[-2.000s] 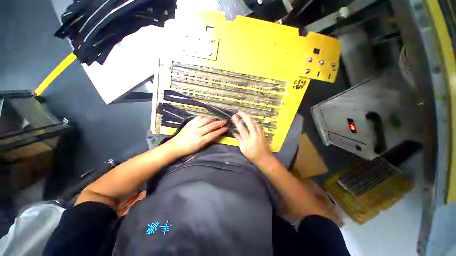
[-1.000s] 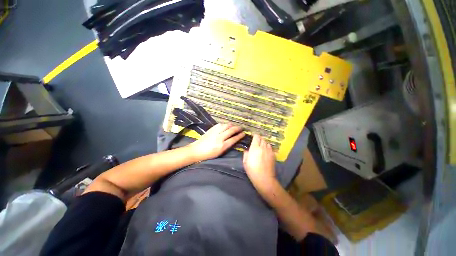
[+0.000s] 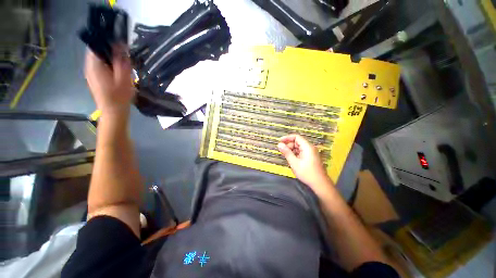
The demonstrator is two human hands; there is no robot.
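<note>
My left hand (image 3: 110, 79) is raised at the upper left, blurred, and grips a bunch of black zippers (image 3: 104, 27). My right hand (image 3: 302, 157) is over the lower right part of the yellow fixture plate (image 3: 310, 70), thumb and fingertips close together; whether a small thing is between them cannot be told. The plate rests on the apron. Its parallel slots look grey-brown with yellow bars between, and no black strips lie across them. Handwritten marks are at its right side.
A zipper pile (image 3: 185, 40) lies on the white sheet (image 3: 190, 81) beyond the plate's left side. A pale control box (image 3: 435, 152) with a red display stands at the right. Another yellow fixture (image 3: 462, 244) is low right, near brown cardboard (image 3: 375, 198). A metal frame is at the left.
My left hand has left the plate and moved up and left with the black zippers. My right hand stays over the plate's lower right part. The view has shifted, so the plate appears further right.
</note>
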